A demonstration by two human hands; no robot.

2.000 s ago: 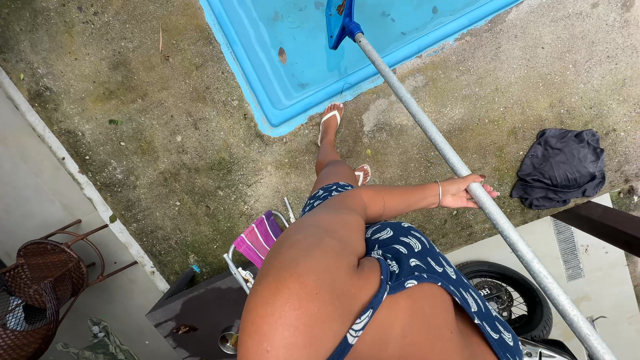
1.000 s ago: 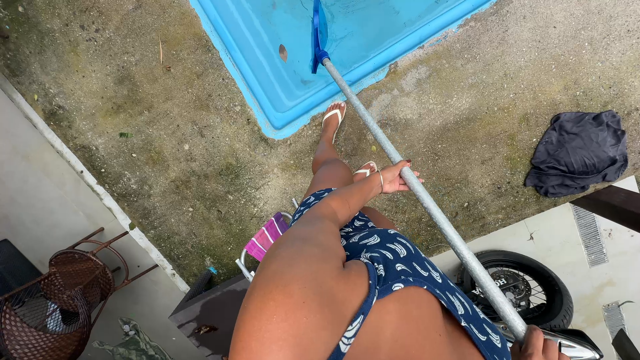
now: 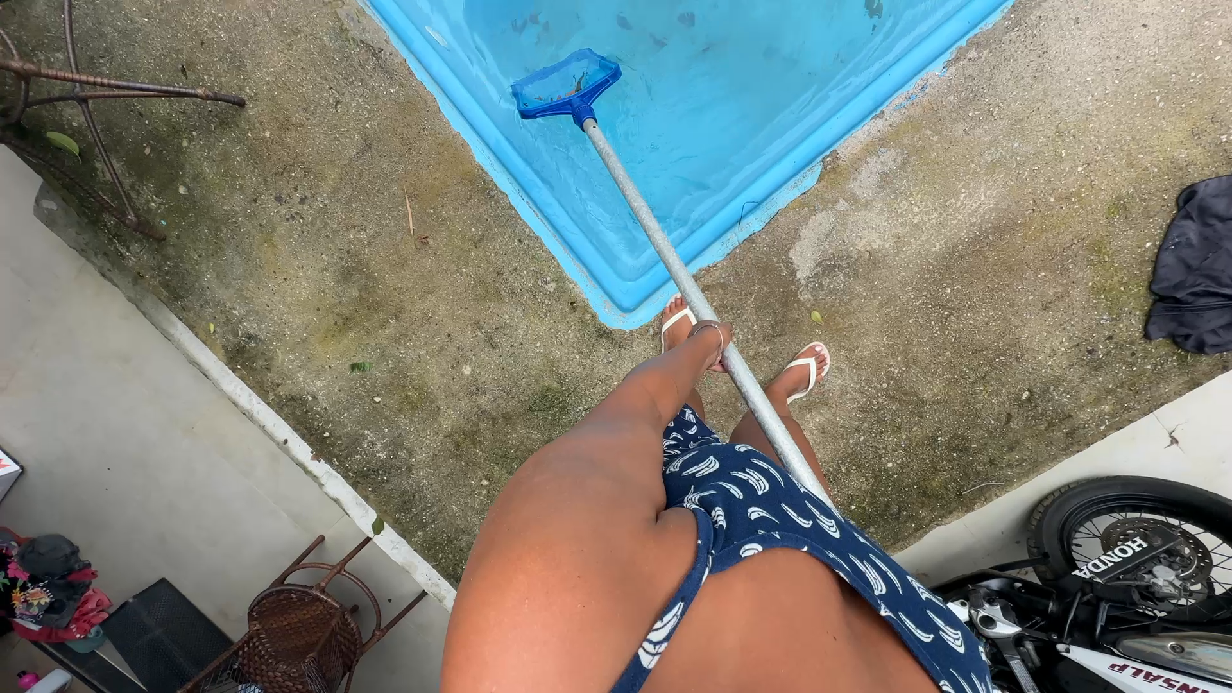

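Observation:
My left hand [image 3: 714,345] is closed around the grey metal pole [image 3: 654,226] of a pool skimmer, near the pool's corner. At the pole's far end the blue skimmer net [image 3: 568,85] is over the blue pool [image 3: 693,125], with leaves or debris in it. The pole's near end passes behind the body in a navy garment with white print, and my right hand is not in view.
White flip-flops [image 3: 807,373] are on my feet at the pool's corner. A motorcycle wheel [image 3: 1136,549] is at lower right, a black cloth [image 3: 1193,269] at right. A brown woven chair [image 3: 300,635] stands at lower left; metal-like legs [image 3: 125,91] of another piece show at upper left.
The skimmer head has swung left over the pool. My left hand, open against the pole two seconds ago, now grips it. The right hand, on the pole a second ago, has left view. The view has shifted.

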